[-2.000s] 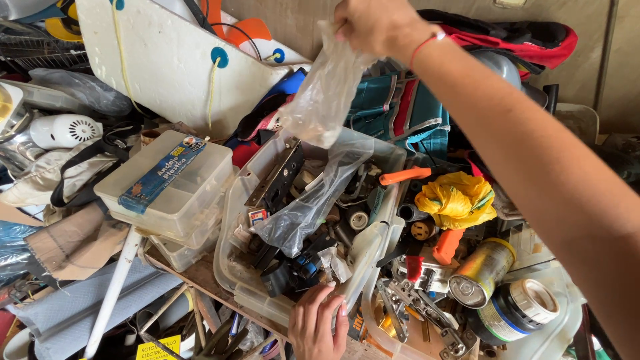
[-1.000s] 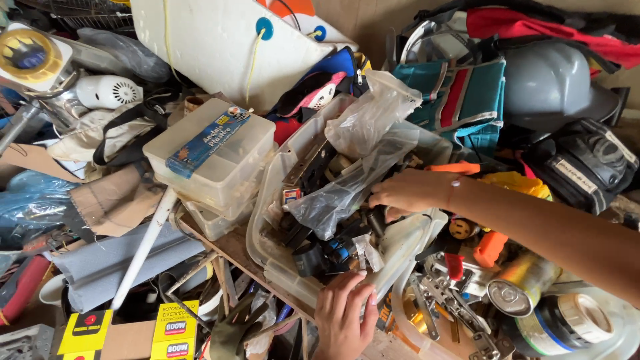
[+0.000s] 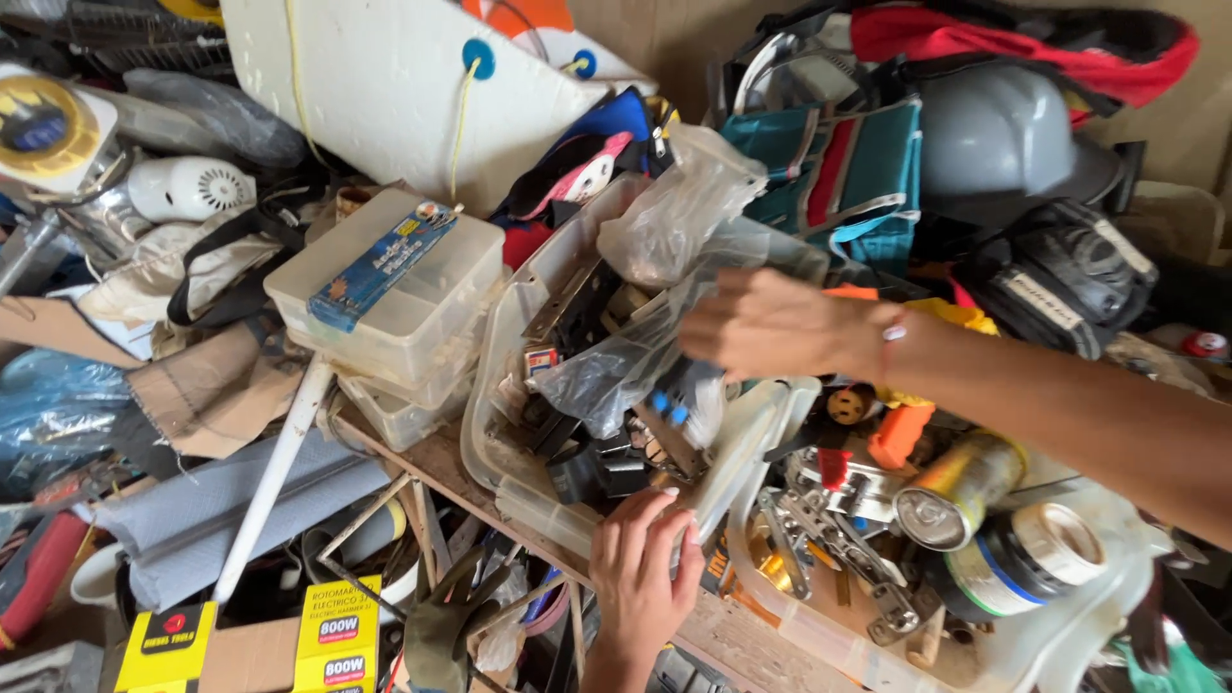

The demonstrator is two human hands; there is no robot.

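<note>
A clear plastic bin (image 3: 496, 438) full of hardware, black parts and plastic bags stands at the centre. My left hand (image 3: 645, 558) rests on its near rim, fingers bent over the edge, and no object shows in it. Over the right part of the bin is my right hand (image 3: 760, 322), slightly blurred, its fingers curled at a clear plastic bag (image 3: 616, 375); whether they grip it, I cannot tell. Another crumpled plastic bag (image 3: 674, 217) lies at the bin's back. Below the right hand's fingers, a small bag with blue pieces (image 3: 679, 409) shows.
Stacked lidded plastic boxes (image 3: 385, 279) stand left of the bin. On the right, a second bin holds metal hinges (image 3: 837, 539), a can (image 3: 962, 491) and a black jar (image 3: 1020, 568). Behind are a teal bag (image 3: 837, 183) and a grey helmet (image 3: 996, 144). A white pipe (image 3: 274, 481) leans at left.
Two seconds ago my right hand held a plastic bag above the bin; that bag now lies at the bin's back, and the hand is down inside. My left hand stays at the rim. The view has shifted.
</note>
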